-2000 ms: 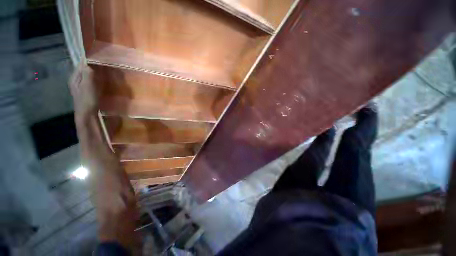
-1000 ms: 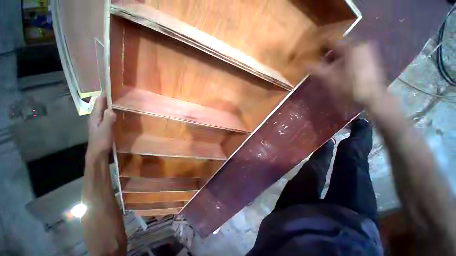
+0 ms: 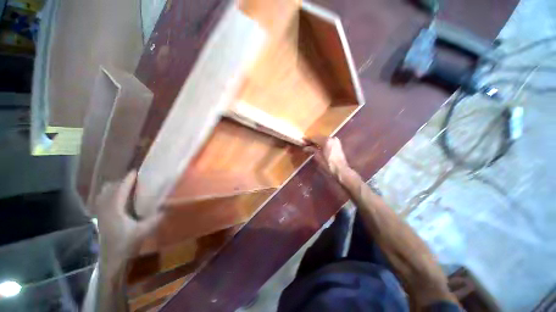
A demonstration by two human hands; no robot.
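Observation:
The open wooden carcass (image 3: 198, 91), with a pale outer side and orange-brown compartments, lies tilted on the dark red-brown board (image 3: 286, 210). My left hand (image 3: 122, 213) grips the carcass's pale left side near its lower part, fingers and thumb spread around the edge. My right hand (image 3: 326, 152) is closed on the near edge of the carcass, where a divider (image 3: 265, 127) meets it. The fingertips are partly hidden behind the edge. The picture is blurred.
A dark tool (image 3: 451, 64) lies on the board at the upper right. A hose (image 3: 448, 131) coils over its edge towards the grey floor (image 3: 445, 207). Another pale-edged panel (image 3: 61, 79) and an angled brown piece (image 3: 113, 122) are at the left.
The carcass has turned and tilted, and its pale outer side now shows. My right hand has come down onto its near edge. The view has shifted, showing the dark tool and hose.

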